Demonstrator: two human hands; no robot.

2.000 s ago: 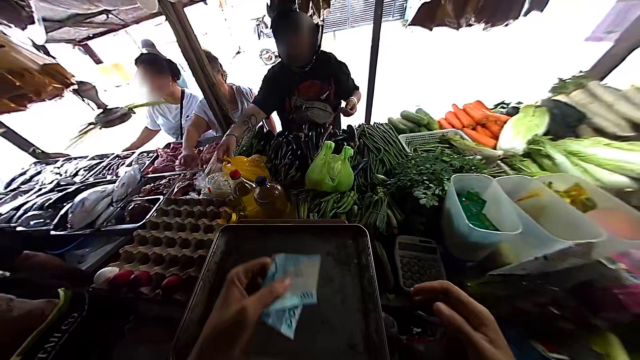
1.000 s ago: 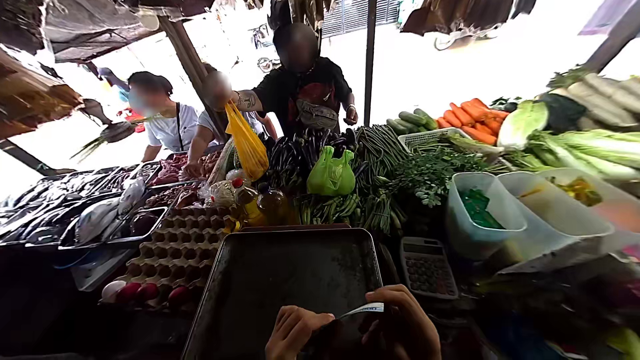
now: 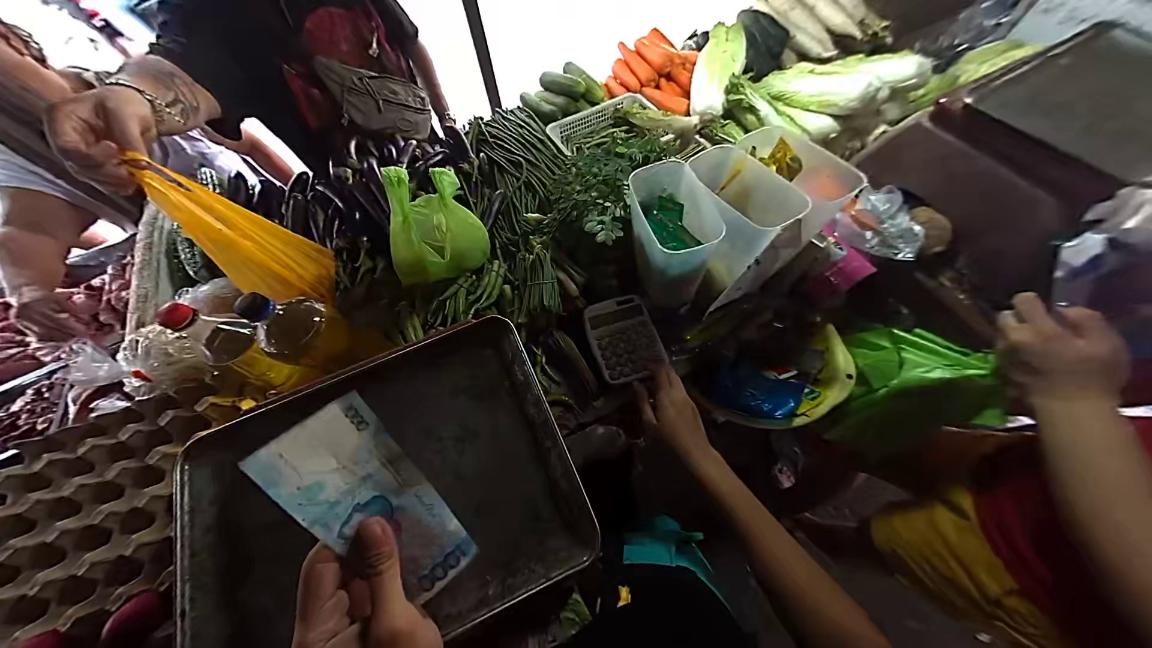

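My left hand (image 3: 364, 589) pinches a pale blue banknote (image 3: 360, 495) between thumb and fingers, over a dark metal tray (image 3: 567, 486). Among the produce, my right hand (image 3: 670, 414) has its fingertips at the lower edge of a grey calculator (image 3: 624, 340); whether they grip it is unclear. A knotted light green plastic bag (image 3: 436, 229) sits beyond the tray. At the upper left, another person's hand (image 3: 103, 130) holds a stretched yellow plastic bag (image 3: 238, 229). On the far right, a co-worker's hand (image 3: 1062, 346) grips a green plastic bag (image 3: 918, 373).
Empty egg trays (image 3: 81, 513) and capped bottles (image 3: 292, 324) lie left of the metal tray. Eggplants (image 3: 360, 180), long beans (image 3: 517, 162) and carrots (image 3: 657, 67) are heaped beyond. Clear plastic containers (image 3: 675, 220) stand behind the calculator.
The view has swung right and down. My hands, together on the banknote a second ago, are now apart, the right one at the calculator. A co-worker's arm has come into view.
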